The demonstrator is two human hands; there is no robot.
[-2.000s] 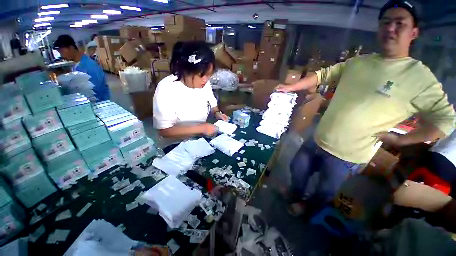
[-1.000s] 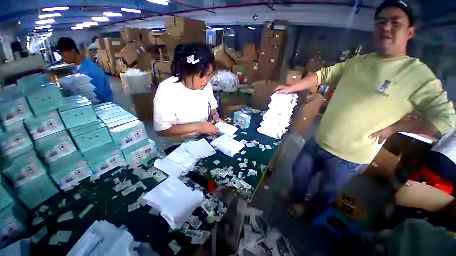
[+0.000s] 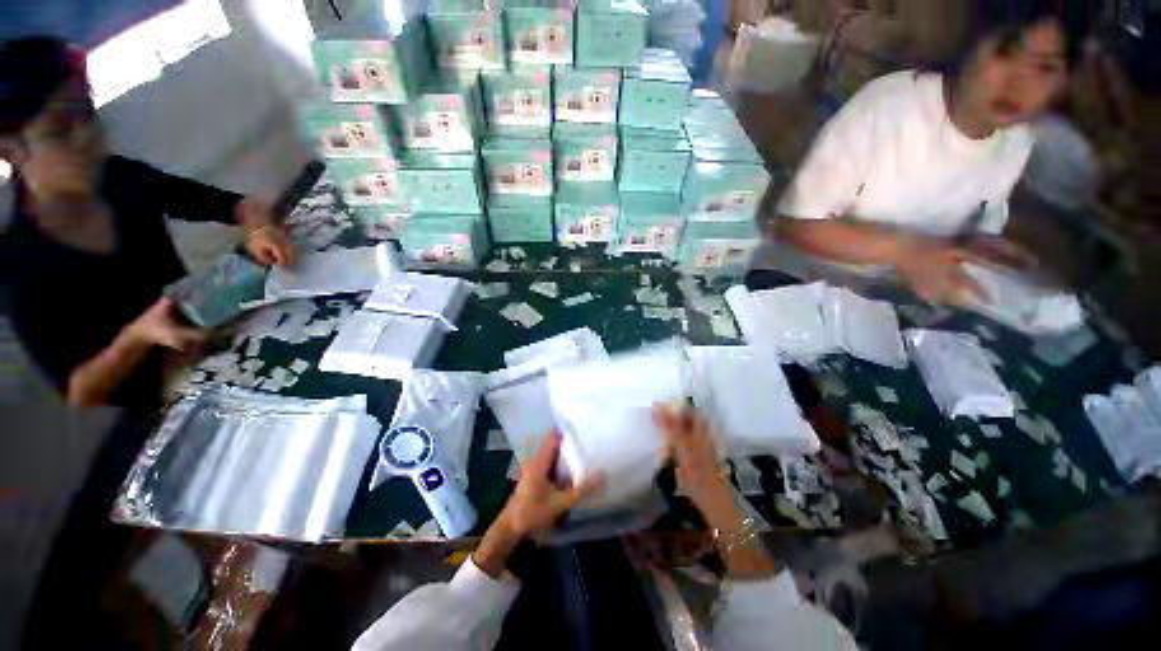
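Note:
A white packed parcel (image 3: 619,420) is held between my two hands above the front of the green table, slightly blurred. My left hand (image 3: 545,490) grips its lower left side. My right hand (image 3: 690,445) is at its right side, fingers on the white surface. More white mailers (image 3: 528,404) lie under and behind it. Another white parcel (image 3: 754,401) lies just to the right. Whether the held parcel is sealed cannot be told.
A handheld fan (image 3: 430,481) and a stack of flat mailers (image 3: 248,468) lie left. Mint-green cartons (image 3: 520,165) are stacked at the back. Paper scraps (image 3: 522,313) litter the green table (image 3: 579,295). A person (image 3: 77,242) works left, another (image 3: 917,165) right.
The view has swung left and down to the table in front of me. Both my hands now show, holding a white parcel. A person at the left has come into view.

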